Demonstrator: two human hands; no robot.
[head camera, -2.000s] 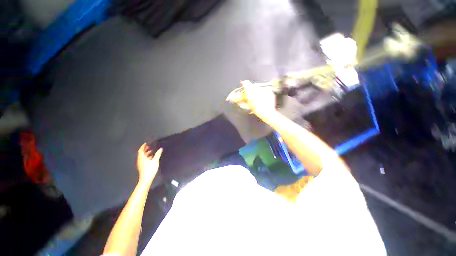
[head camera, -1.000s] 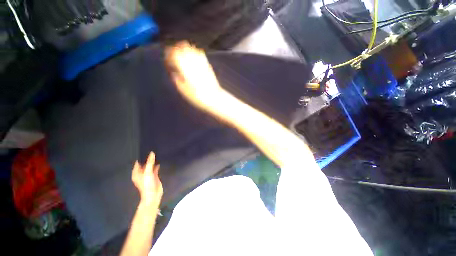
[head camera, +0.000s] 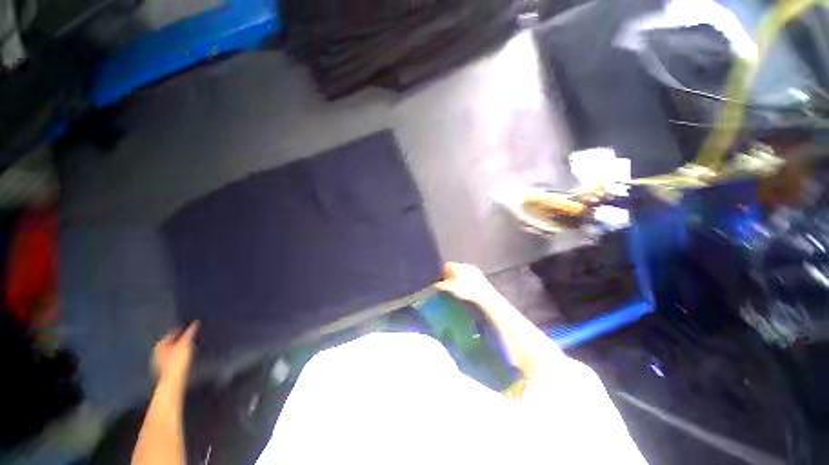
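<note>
A dark navy skirt (head camera: 304, 241) lies flat on the grey pressing table cover (head camera: 464, 136), its lower edge along the table's near edge. My left hand (head camera: 174, 352) is at its near left corner, thumb and fingers closed on the cloth edge. My right hand (head camera: 462, 280) is at its near right corner, closed on the edge. The steam iron (head camera: 550, 211), blurred, rests at the right end of the table, beside a small pale block (head camera: 600, 170).
A black pile of garments (head camera: 391, 41) lies at the far edge, near a blue bar (head camera: 186, 45). A yellow hose (head camera: 732, 113) runs at the right. A blue plastic crate (head camera: 604, 325) is below the table. A red bag (head camera: 33, 263) is past the left end.
The navy cloth, earlier spread wider across the table, now lies as a smaller four-sided shape. My right hand has come back from the far side to the near right corner. My left hand has moved left.
</note>
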